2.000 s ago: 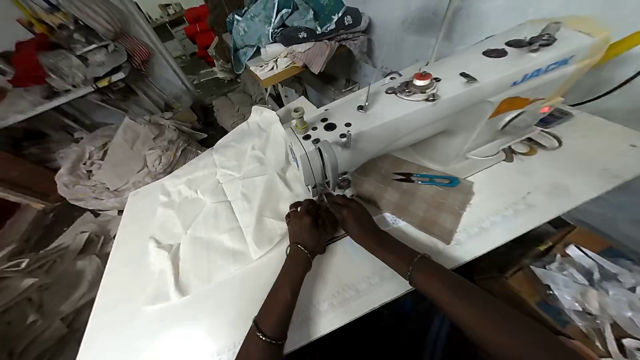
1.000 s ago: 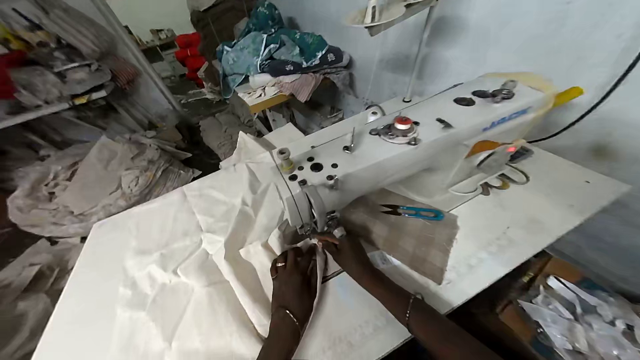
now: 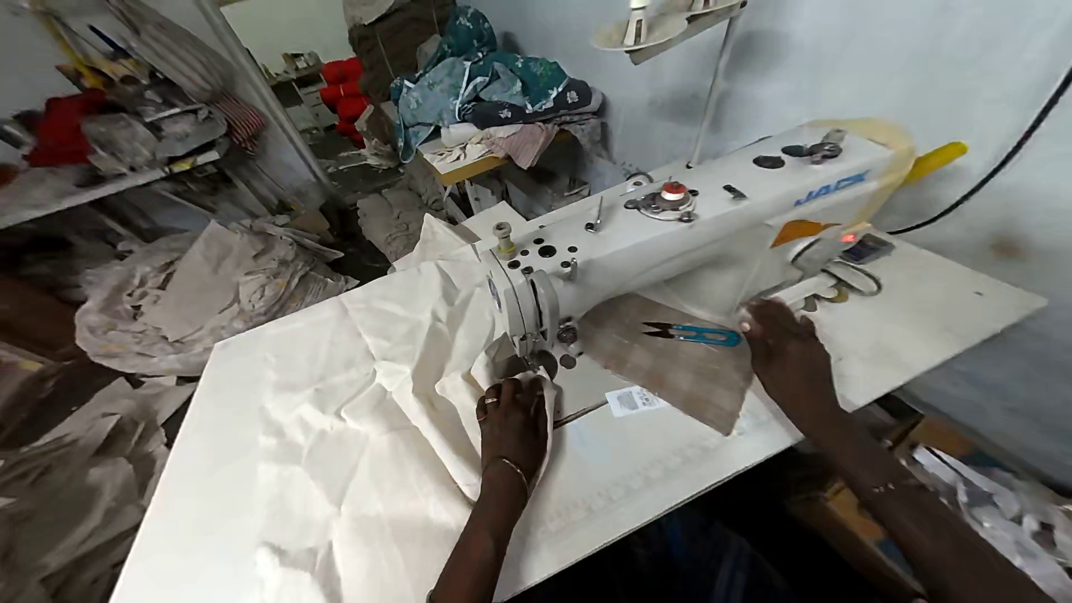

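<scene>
Cream cloth [image 3: 377,419] lies spread over the left of the table and runs to the needle area of a white Jack sewing machine [image 3: 662,243]. My left hand [image 3: 515,427] grips its edge just in front of the presser foot. My right hand [image 3: 787,360] is at the right, its fingertips beside the handle end of blue thread snips [image 3: 693,334]; whether they touch is unclear. The snips rest on a beige checked cloth piece [image 3: 670,368]. A small printed label [image 3: 634,401] lies on the table by that piece.
The white table's edge [image 3: 653,515] runs close in front. Behind stands a small table with piled fabrics [image 3: 519,92]. A wrapped cloth heap [image 3: 201,301] is on the left, a thread stand [image 3: 670,25] behind the machine, and a box of scraps [image 3: 988,511] low at the right.
My right hand has left the needle area and moved right to the snips. My left hand remains near the needle on the cream cloth, which now bunches more around the machine head.
</scene>
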